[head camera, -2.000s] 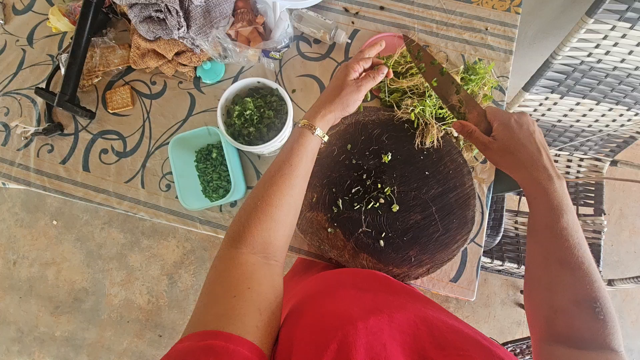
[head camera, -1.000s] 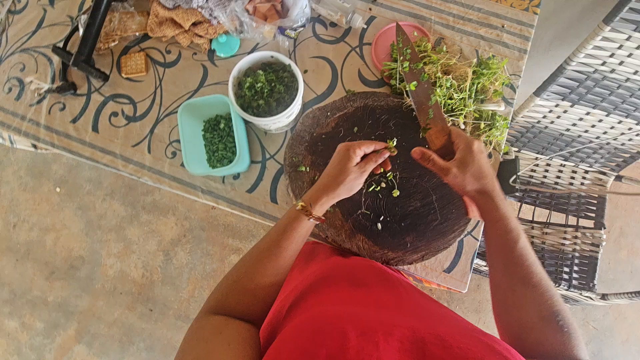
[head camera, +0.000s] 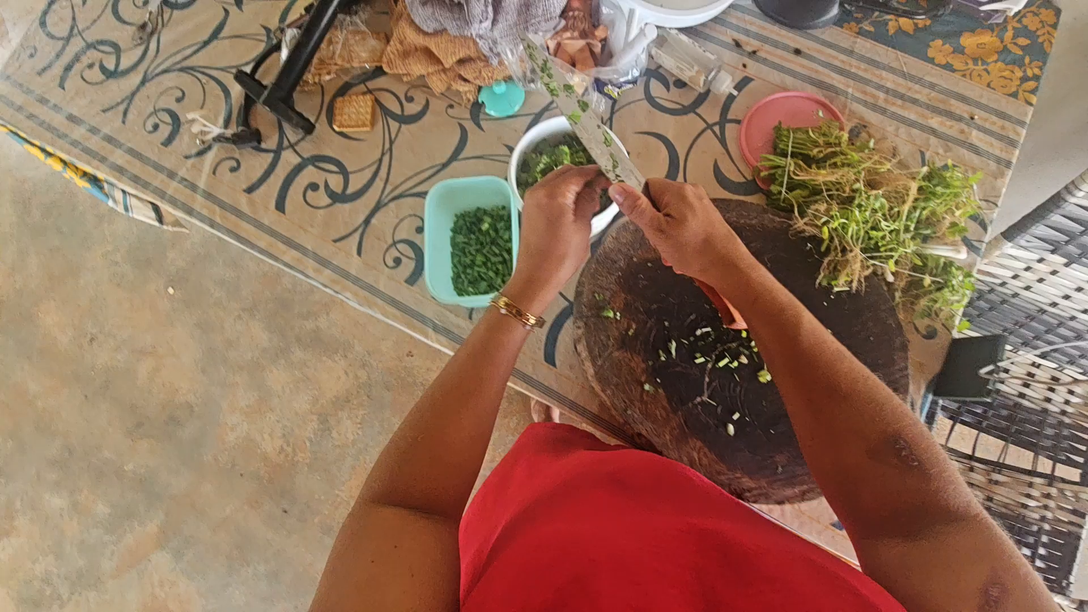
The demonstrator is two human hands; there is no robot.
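My right hand (head camera: pixel 688 225) grips a large knife, its blade (head camera: pixel 586 119) dotted with green bits and pointing up and left. My left hand (head camera: pixel 565 212) is over the near rim of a white tub (head camera: pixel 612 223) of chopped greens; its fingertips are partly hidden, so whether they hold anything does not show. Just left stands a pale green container (head camera: pixel 435 229) with finely chopped greens (head camera: pixel 481 251). Below my right hand lies a round dark wooden chopping block (head camera: pixel 629 357) with scattered scraps. Rooted green herbs (head camera: pixel 858 204) are heaped at its upper right, partly over a pink lid (head camera: pixel 756 127).
Along the far side of the table lie an orange-brown cloth (head camera: pixel 446 51), a grey cloth (head camera: pixel 501 21), a clear plastic bottle (head camera: pixel 688 61) and a turquoise lid (head camera: pixel 501 99). A black metal stand (head camera: pixel 297 68) and a cracker (head camera: pixel 353 112) are at left. A woven chair (head camera: pixel 1028 340) stands right.
Both hands have moved left from over the block to the white tub, the knife with them. Two seconds ago they were at the herb heap.
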